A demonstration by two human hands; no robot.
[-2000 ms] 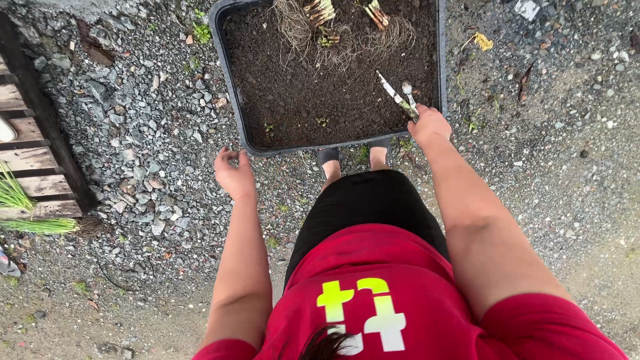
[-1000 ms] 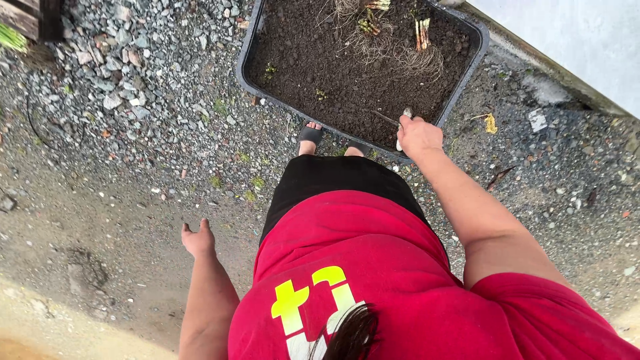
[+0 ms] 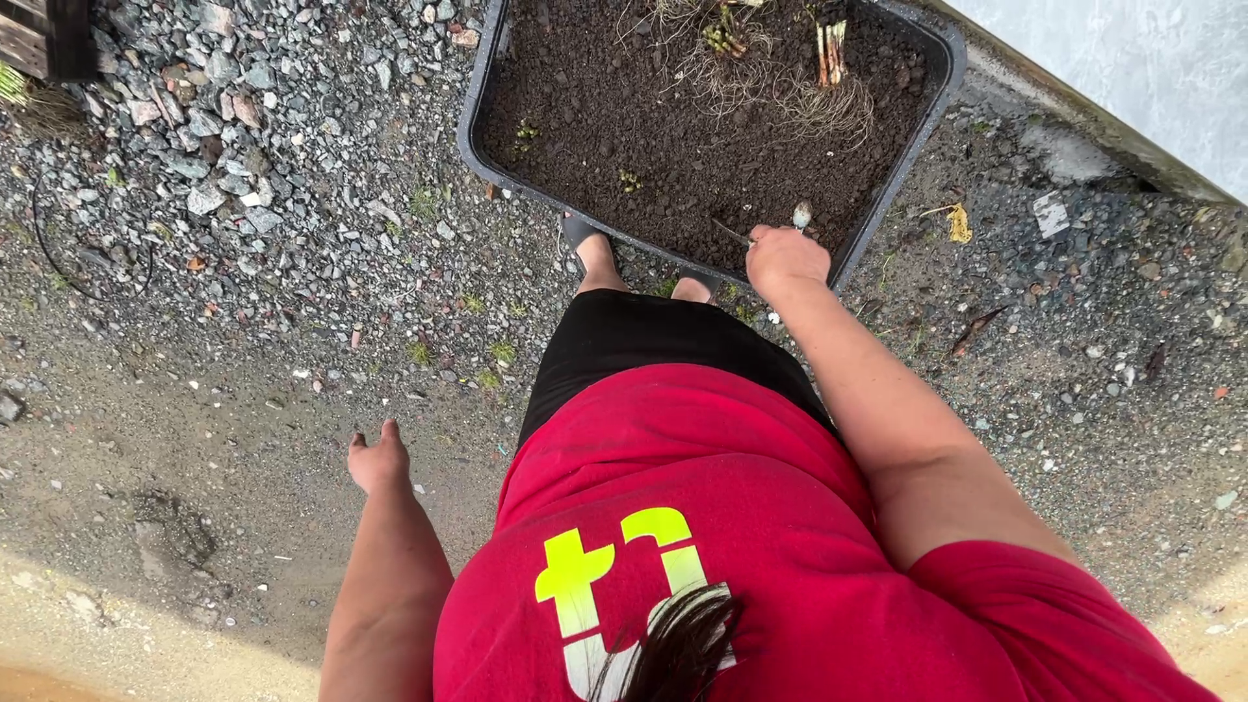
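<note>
My right hand [image 3: 788, 261] is closed around a small bladed tool [image 3: 731, 232] at the near right corner of a dark plastic tub [image 3: 624, 232]. The thin blade points left over the soil [image 3: 614, 127], and a pale rounded end [image 3: 801, 214] shows just beyond the fingers; whether it belongs to the tool I cannot tell. Cut plant stems with bare roots [image 3: 829, 58] lie on the soil toward the far side. My left hand [image 3: 380, 458] hangs over the gravel at the left, fingers apart, holding nothing.
Loose stones and gravel [image 3: 214, 127] cover the ground left of the tub. A wooden pallet edge [image 3: 39, 39] with green stalks [image 3: 12, 86] is at the far left. A pale slab [image 3: 1131, 68] borders the upper right. My feet [image 3: 597, 255] are against the tub's near side.
My left hand has moved away from the tub, down and to the left. The tool in my right hand has turned from pointing away to pointing left. The view has shifted and rotated.
</note>
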